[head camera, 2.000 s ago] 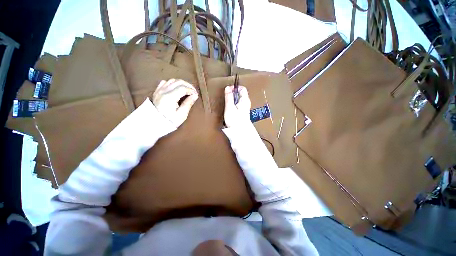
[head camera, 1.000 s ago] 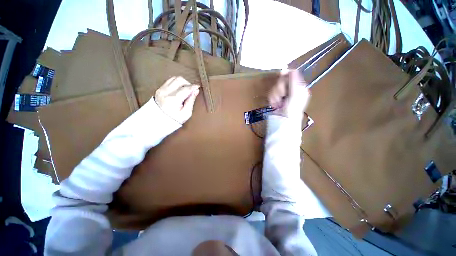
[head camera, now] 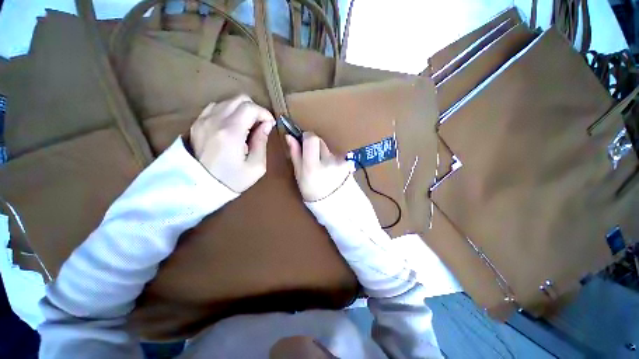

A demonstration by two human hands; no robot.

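A brown bag panel (head camera: pixel 280 231) lies flat in front of me, with a dark label (head camera: pixel 375 151) at its right part. My left hand (head camera: pixel 235 140) is over the panel's upper part, thumb and fingertips pinched at the foot of a brown handle (head camera: pixel 266 59); any thread between them is too fine to tell. My right hand (head camera: pixel 315 163) holds dark thread snips (head camera: pixel 290 128), their tip at the handle's foot, close to my left fingertips. A thin black cord (head camera: pixel 382 194) curves over the panel from my right hand.
More brown panels (head camera: pixel 518 154) with pale edges overlap at the right, one bearing a shiny silver patch (head camera: pixel 619 147). Stepped panels (head camera: pixel 63 77) lie at the upper left. Looped handles (head camera: pixel 319 28) stand at the back. White table covering (head camera: pixel 392 38) shows behind.
My right hand has come back from the right to the handle's foot, beside my left hand, with the snips. The view has moved closer. My left hand stays pinched near the handle.
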